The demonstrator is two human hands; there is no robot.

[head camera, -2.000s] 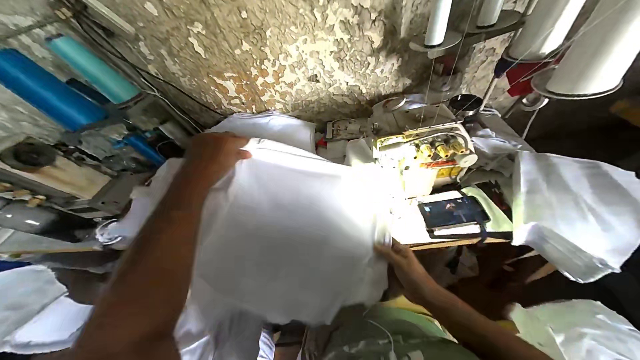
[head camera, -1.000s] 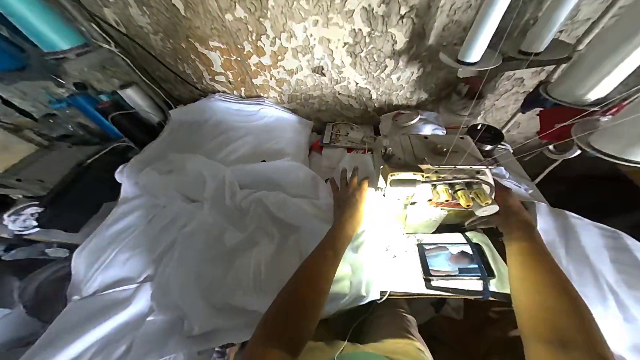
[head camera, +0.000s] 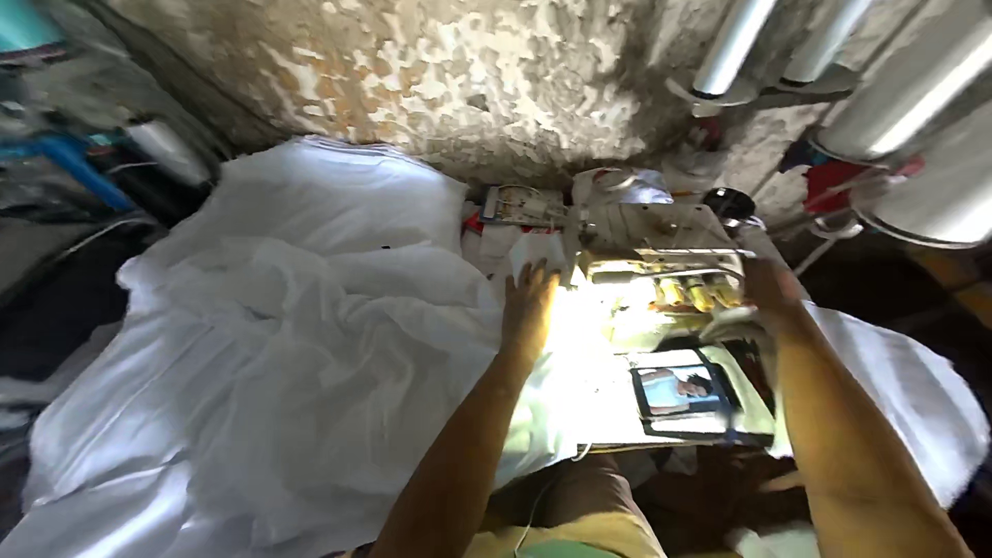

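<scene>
My left hand (head camera: 531,306) lies with its fingers apart on the right edge of the white fabric (head camera: 333,372), beside the brightly lit front of a sewing machine (head camera: 659,232). The fabric spreads in loose folds across the left and middle, over a flatter white pile at the back. At the machine's right end is my right hand (head camera: 771,291), blurred, so its grip does not show. A phone (head camera: 682,391) with a lit screen lies on the machine table in front of the looper parts.
White thread cones (head camera: 732,50) stand at upper right. More white cloth (head camera: 899,387) hangs at the right. Behind the table rises a peeling wall (head camera: 465,70). A small black bowl (head camera: 728,203) and a box of parts (head camera: 523,205) sit at the back.
The white fabric held up between both hands two seconds ago now lies at the left. My left hand has moved down to the fabric's edge, my right to the machine's right end.
</scene>
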